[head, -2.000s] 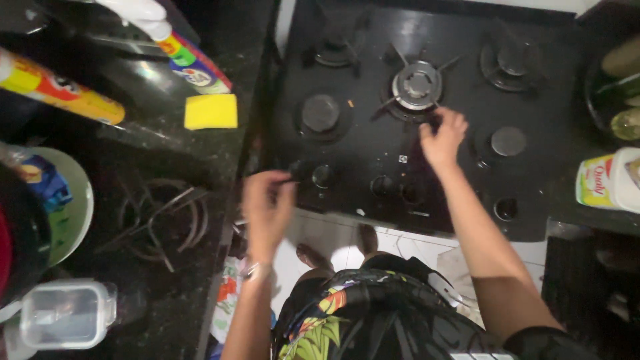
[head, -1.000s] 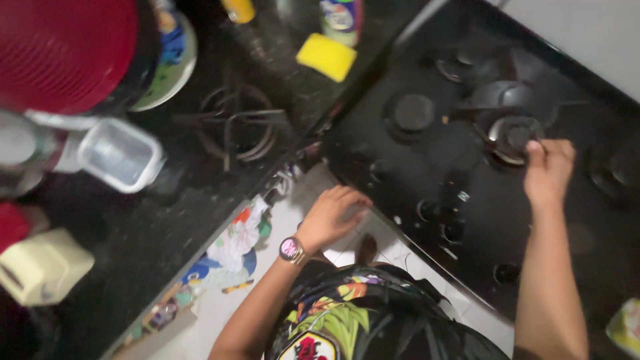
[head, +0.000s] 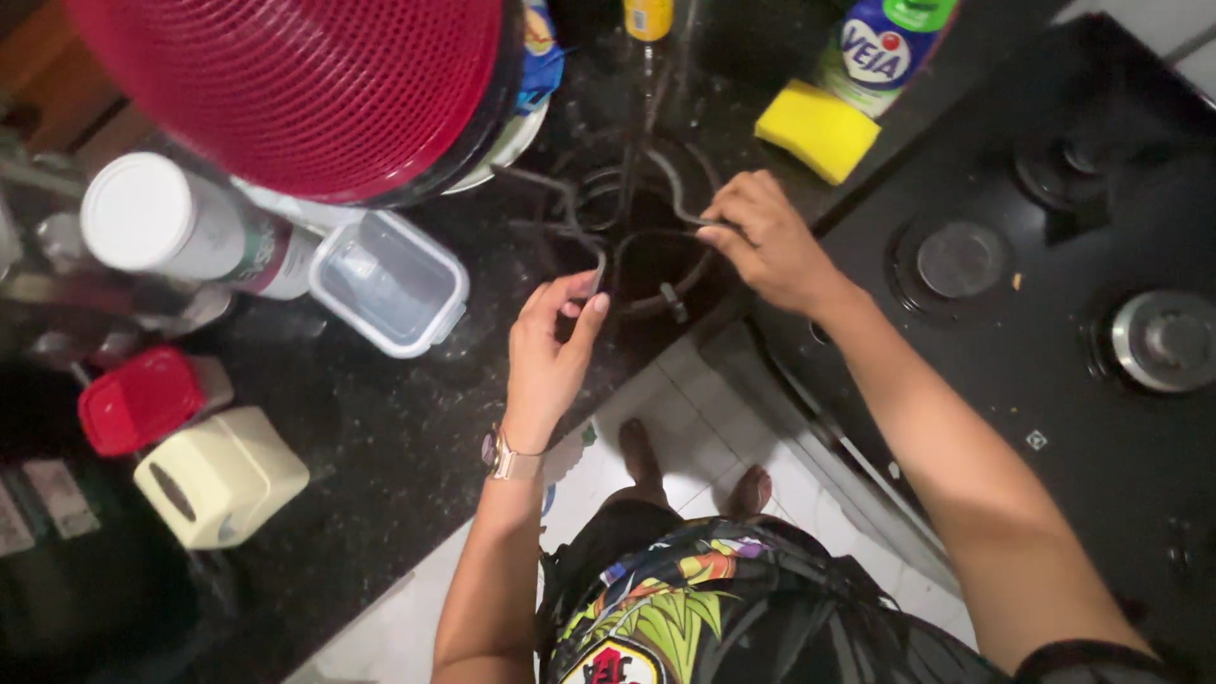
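Note:
Both hands hold metal pan supports over the dark granite counter. My left hand [head: 560, 347] pinches the lower end of a bent metal pan support [head: 573, 211] between thumb and fingers. At the right, my right hand [head: 765, 242] grips a curved arm of a pan support [head: 673, 185]; whether the two are one piece I cannot tell. Beneath and around them lie more dark grates [head: 655, 302], partly blurred. A yellow sponge [head: 819, 131] is just above my right hand, against a Veja cleaner bottle [head: 883, 52].
The black glass cooktop [head: 959, 380] with a silver burner [head: 1167, 340] is at the right. At the left stand a red perforated basket [head: 313, 85], a clear lidded container [head: 389, 283], a white canister [head: 142, 214], a red-lidded container [head: 141, 401] and a cream container [head: 223, 477].
My right hand has left the cooktop burner and come over the counter, now holding a metal support. My left hand has risen from the counter's edge to a support too. The view has shifted left.

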